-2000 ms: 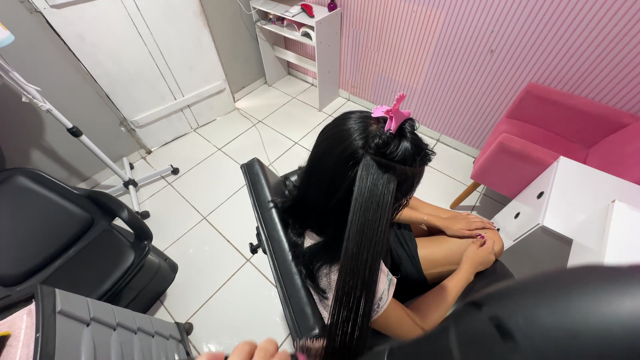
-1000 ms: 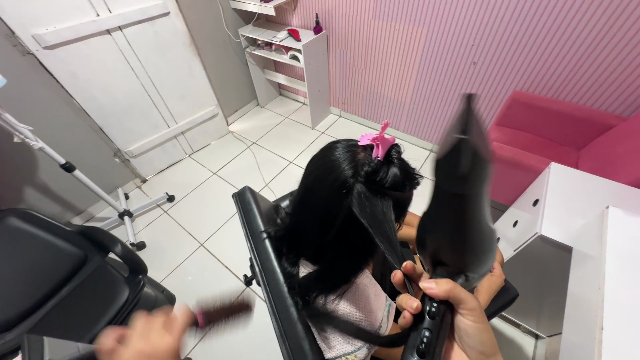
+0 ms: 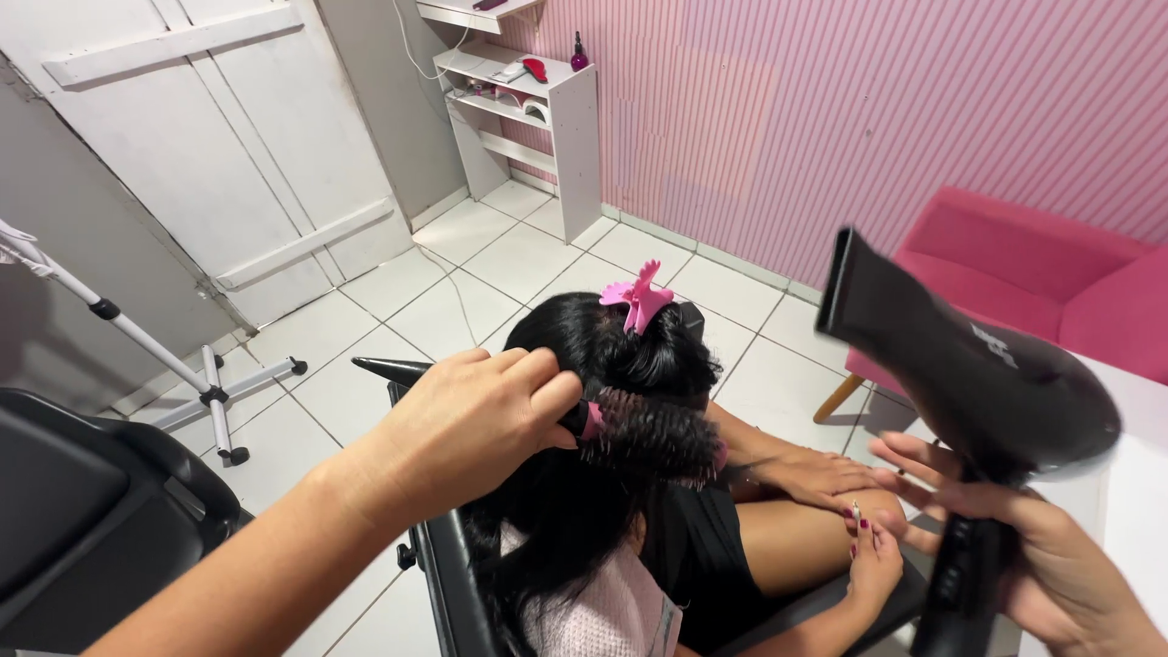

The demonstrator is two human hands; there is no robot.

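My left hand (image 3: 497, 411) grips the handle of a round hairbrush (image 3: 652, 438), whose dark bristles lie against the black hair (image 3: 557, 338) of a seated person. A pink claw clip (image 3: 639, 297) holds hair up on top of that person's head. On the right, my right hand (image 3: 1031, 547) holds a black hair dryer (image 3: 985, 383) by its handle, some fingers spread; the nozzle points up and left, apart from the hair. The person's own hands rest near the knees.
The person sits in a black salon chair (image 3: 447, 584). Another black chair (image 3: 82, 511) and a white wheeled stand (image 3: 212, 395) are at left. Behind are a white shelf unit (image 3: 577, 155) and a pink armchair (image 3: 995, 265); a white desk (image 3: 1131, 456) stands at right.
My left hand has brought the round brush from the lower left up to the person's hair. The dryer has moved right, its nozzle now tilted left. A hanging hair section no longer shows as before.
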